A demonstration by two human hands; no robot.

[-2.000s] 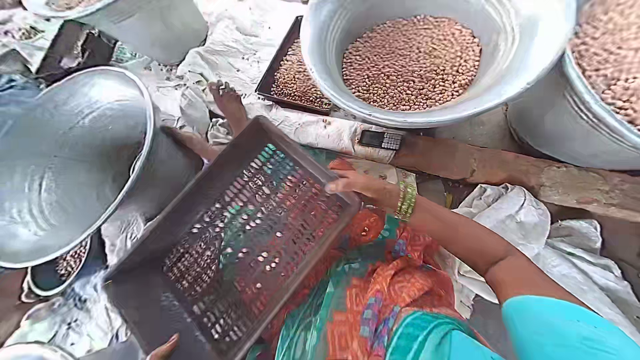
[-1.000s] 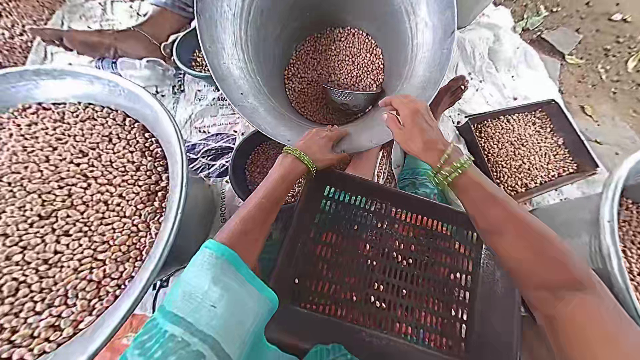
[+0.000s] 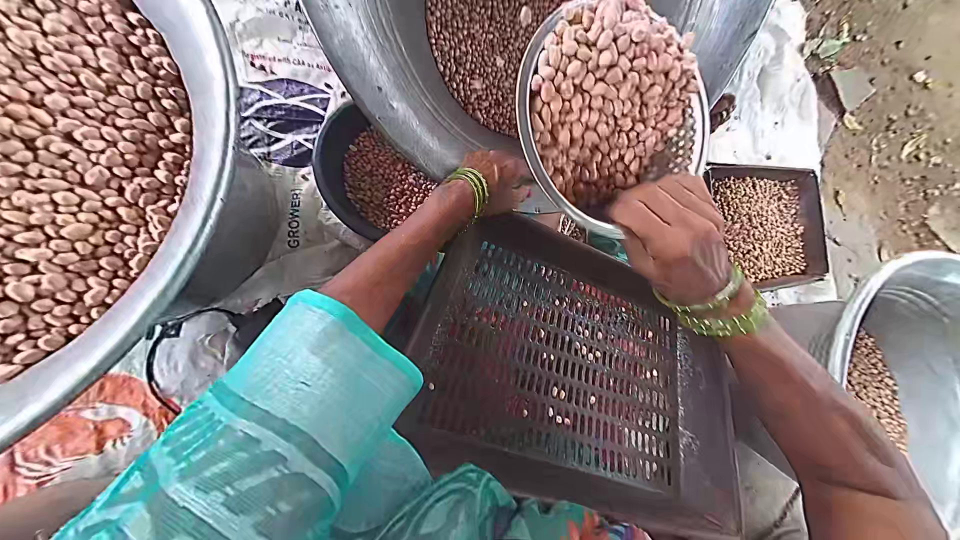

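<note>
My right hand grips the near rim of a metal strainer bowl, which is heaped with nuts or seeds. The strainer is raised over the near side of a large metal basin that holds more of them. At that basin's near rim is my left hand, its fingers partly hidden; it seems to hold the rim. Below both hands, a dark slotted tray rests on my lap, with a few pale bits in its slots.
A big metal basin full of nuts or seeds stands left. Beside the middle basin sits a dark bowl. On the right are a small filled tray and a tilted metal vessel. Printed sacking covers the ground.
My right hand has left the basin's rim and now holds the strainer, which lay inside the basin one second ago. The strainer is up and full. My left hand stays near the rim.
</note>
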